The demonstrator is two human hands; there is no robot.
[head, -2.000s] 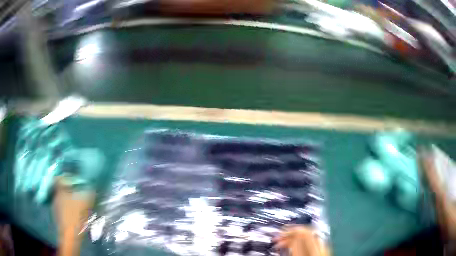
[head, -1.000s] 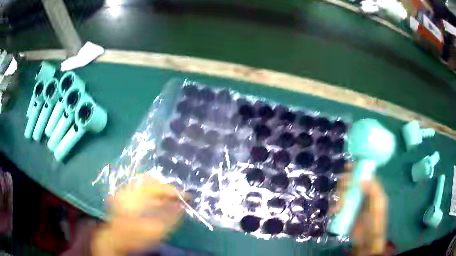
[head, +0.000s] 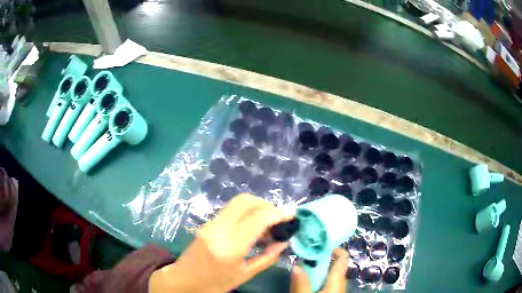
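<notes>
My left hand [head: 223, 246] pinches a black round insert [head: 284, 229] at the left edge of an open turquoise head. My right hand [head: 337, 272] holds this turquoise handheld body [head: 337, 220] by its handle, low in the view; the lower handle is cut off by the bottom edge. The head's opening faces left and shows ribbed turquoise parts inside. Rows of black discs [head: 319, 186] lie in a clear plastic sheet [head: 189, 166] on the green bench, partly hidden behind my hands and the body.
Several fitted turquoise bodies [head: 91, 147] lie side by side at left, dark centres up. Three loose turquoise bodies [head: 486, 216] lie at right. A metal post [head: 103, 28] and white scrap [head: 121, 54] stand at the back left. A pale strip [head: 297, 94] edges the conveyor. A red stool [head: 66, 243] shows below left.
My right hand has brought the turquoise body left and down over the sheet, its opening now showing. My left hand has moved right and now visibly holds a black insert. The view has shifted.
</notes>
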